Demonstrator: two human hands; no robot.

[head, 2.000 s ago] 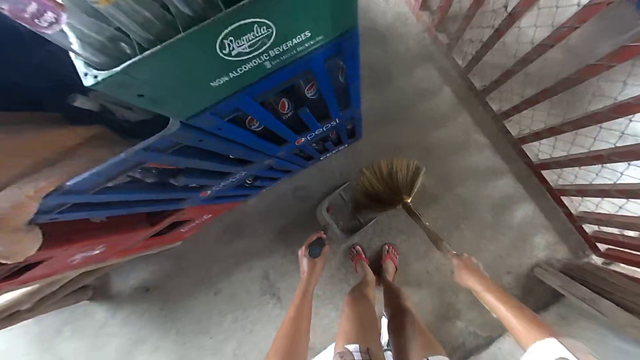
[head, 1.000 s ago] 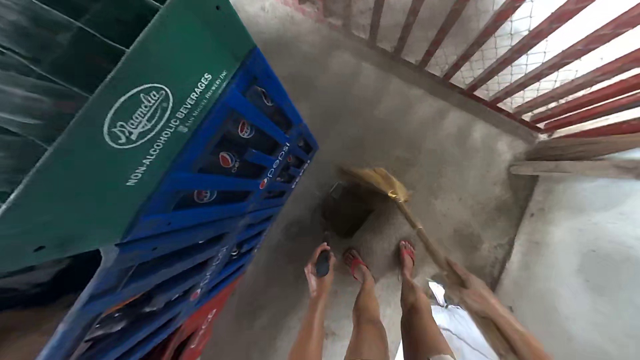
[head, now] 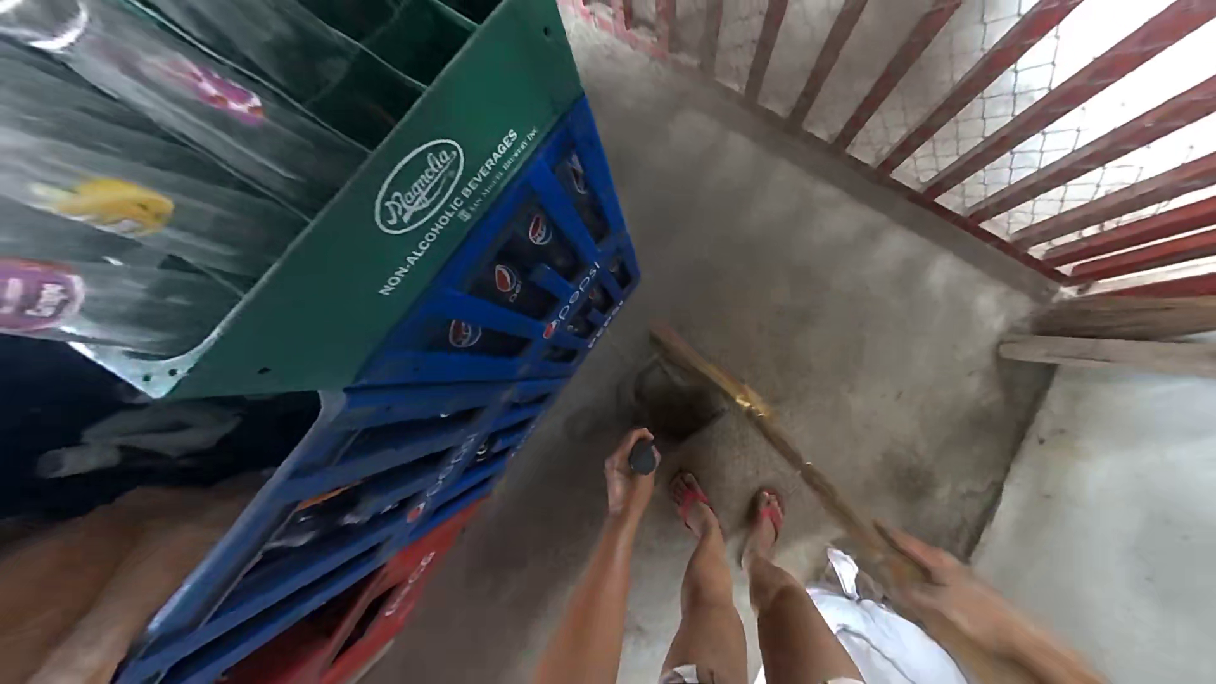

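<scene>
My left hand (head: 628, 470) grips the dark handle of a dustpan (head: 676, 397), whose pan lies on the concrete floor in front of my feet. My right hand (head: 936, 575) is closed around the long handle of a soft broom (head: 760, 407), which slants up and left. The broom's head, seen narrow and edge-on, reaches the far side of the dustpan. What lies in the dark pan cannot be made out.
At left a green crate (head: 380, 247) of glass bottles stands on blue crates (head: 475, 351), with a red crate (head: 380, 608) below. A red slatted barrier (head: 912, 85) with wire mesh edges the floor; wooden beams (head: 1111, 351) lie at right.
The broom head was fanned out by the dustpan and now shows narrow, edge-on. My right hand still holds its handle, my left the dustpan. The view has shifted, with the crates now larger.
</scene>
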